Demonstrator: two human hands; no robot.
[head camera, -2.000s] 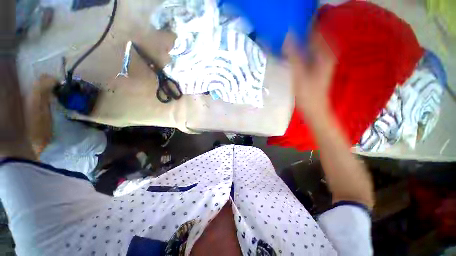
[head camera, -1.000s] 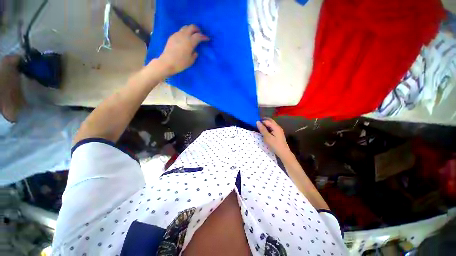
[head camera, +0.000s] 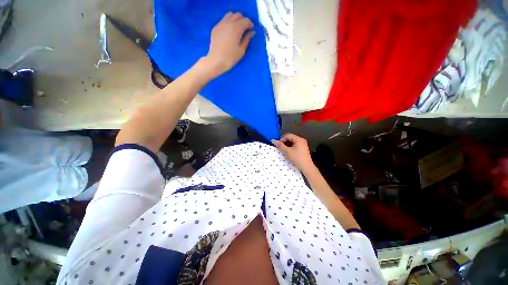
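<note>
A bright blue garment piece (head camera: 223, 92) lies on the pale table and comes to a point over its front edge. My left hand (head camera: 229, 42) rests on top of it with bent fingers; whether it grips cloth cannot be told. My right hand (head camera: 292, 149) pinches the hanging point between thumb and fingers, close to my shirt. The shears (head camera: 131, 34) lie left of the blue piece, blades away from me, one handle loop partly hidden by my left forearm. Striped print fabric (head camera: 280, 39) shows beside the blue piece on its right.
Red fabric (head camera: 379, 55) hangs to the table edge on the right, with more striped fabric (head camera: 443, 83) beyond. A narrow scrap (head camera: 104, 42) lies by the shears. A dark device (head camera: 16, 87) and a person's pale clothing (head camera: 42, 167) are at the left. Scraps litter the dark floor (head camera: 390, 167).
The blue piece, first a blur at the top, was laid out by one second ago. Since then my left hand has moved up and right across it. My right hand still holds the point.
</note>
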